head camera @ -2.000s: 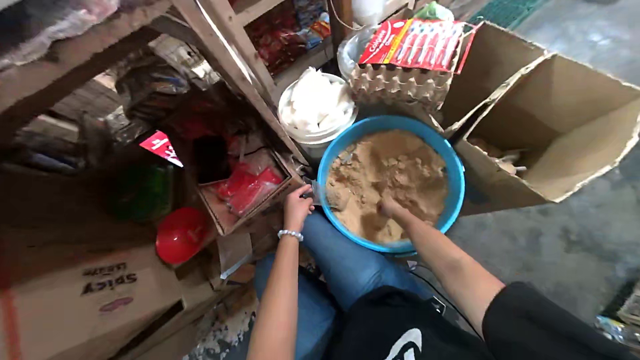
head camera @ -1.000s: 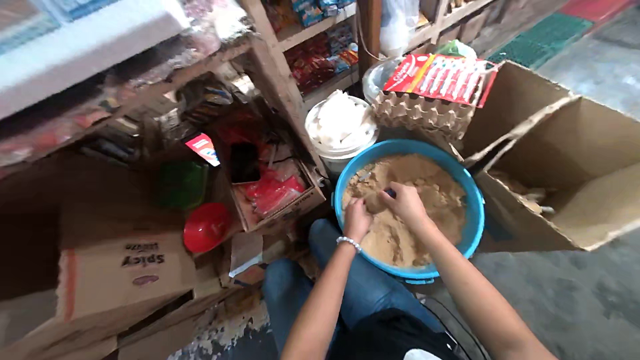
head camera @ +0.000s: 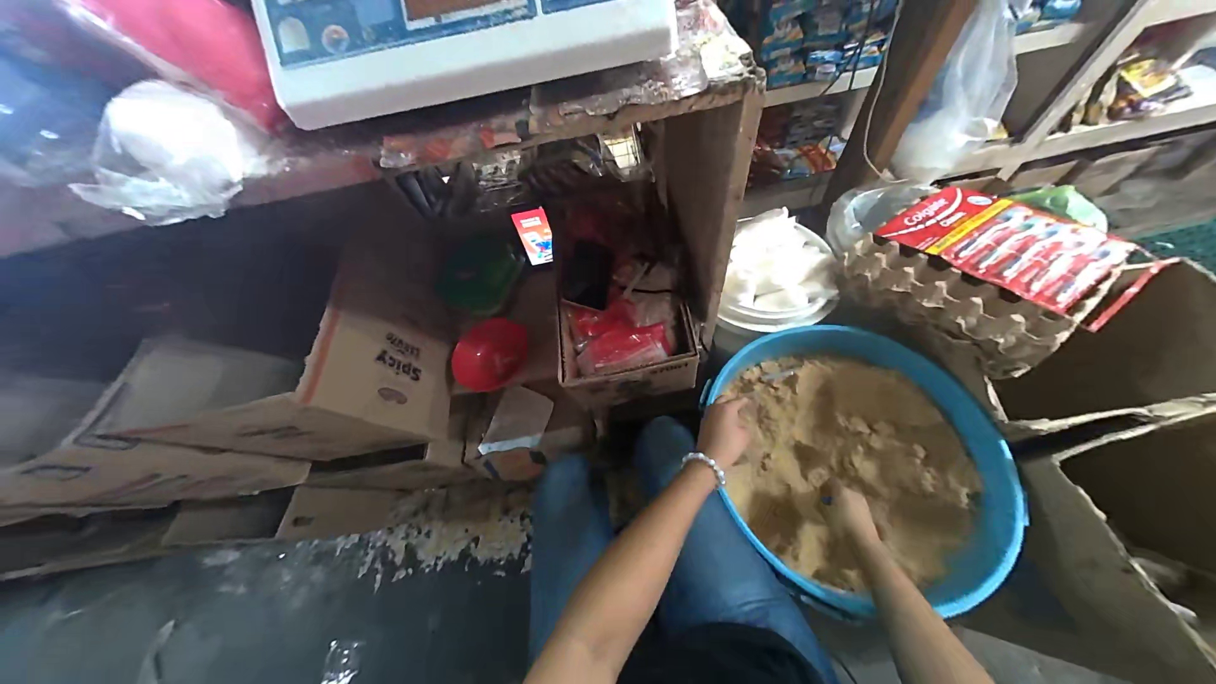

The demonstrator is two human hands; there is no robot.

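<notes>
A round blue plastic tub (head camera: 1009, 494) full of light brown, clumpy powder (head camera: 902, 427) stands by my knees. My left hand (head camera: 728, 433), with a beaded bracelet at the wrist, is at the tub's left rim; its fingers reach over the powder, and whether they hold anything is unclear. A small clear piece, perhaps plastic, lies on the powder near those fingers. Lower in the tub, my right hand (head camera: 853, 516) is partly sunk in the powder, with a small dark bit showing at its fingers. What it grips is hidden.
Behind the tub are a white bucket (head camera: 781, 312) holding white bags and egg trays (head camera: 950, 299) under a red toothbrush pack (head camera: 1016, 249). Open cardboard boxes (head camera: 1092, 532) flank the right. At left are a red bowl (head camera: 489, 354), a carton of red packets (head camera: 629, 378) and a scale (head camera: 475, 71) on a shelf.
My hands, together over the powder a second ago, are now apart: the left at the tub's left rim, the right lower down in the powder. The view has swung left.
</notes>
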